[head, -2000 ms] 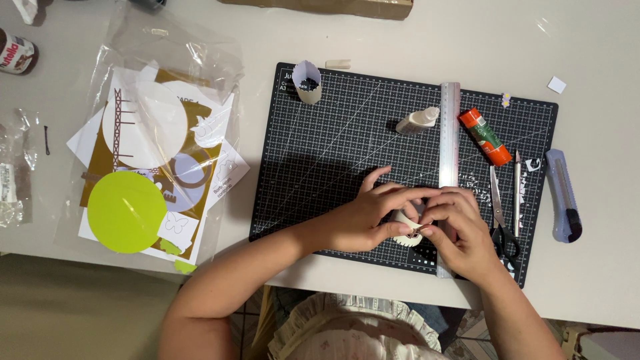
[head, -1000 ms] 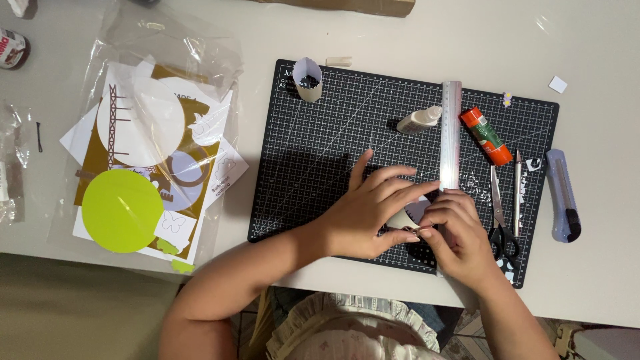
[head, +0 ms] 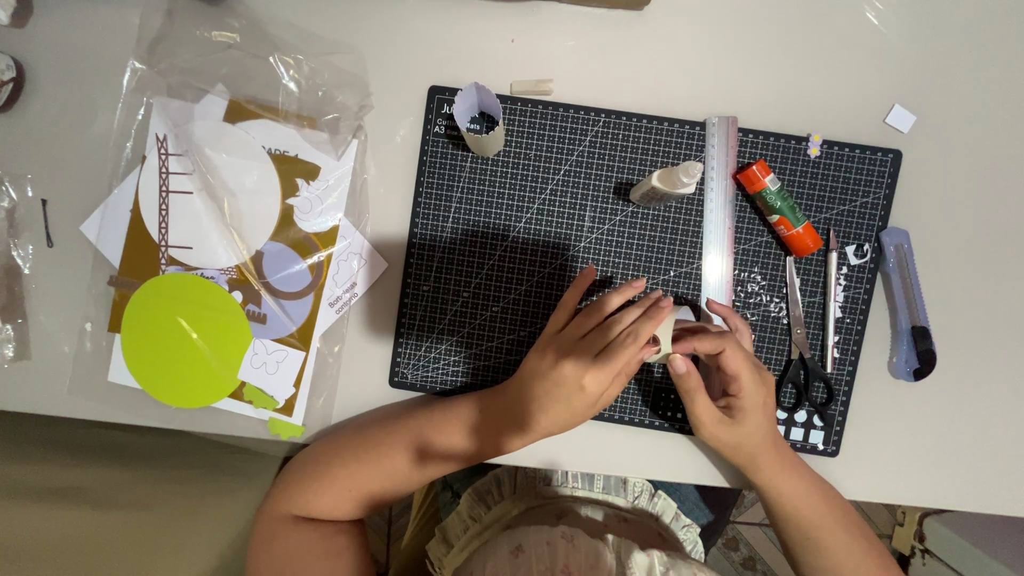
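Near the front edge of the black cutting mat (head: 512,320), both hands meet at a small curved cream paper piece (head: 663,334). My right hand (head: 724,376) pinches its edge between thumb and fingers. My left hand (head: 588,352) lies against its other side, fingers spread and fingertips touching it; part of the piece is hidden by the fingers. Just beyond my right hand lies a clear ruler (head: 719,216). A white glue bottle (head: 666,183) is on its side left of the ruler. A scalloped paper tube (head: 480,120) stands at the mat's far left corner.
Right of the ruler lie a glue stick (head: 778,208), scissors (head: 797,328), a craft knife (head: 832,300) and white paper scraps (head: 756,292). A lilac box cutter (head: 907,304) is beside the mat. At left, a clear plastic bag (head: 320,88) holds cut papers, with a green paper circle (head: 186,340).
My hands stay together around the cream piece while its angle and my finger positions shift. My left fingers now lie flatter along its side than two seconds ago.
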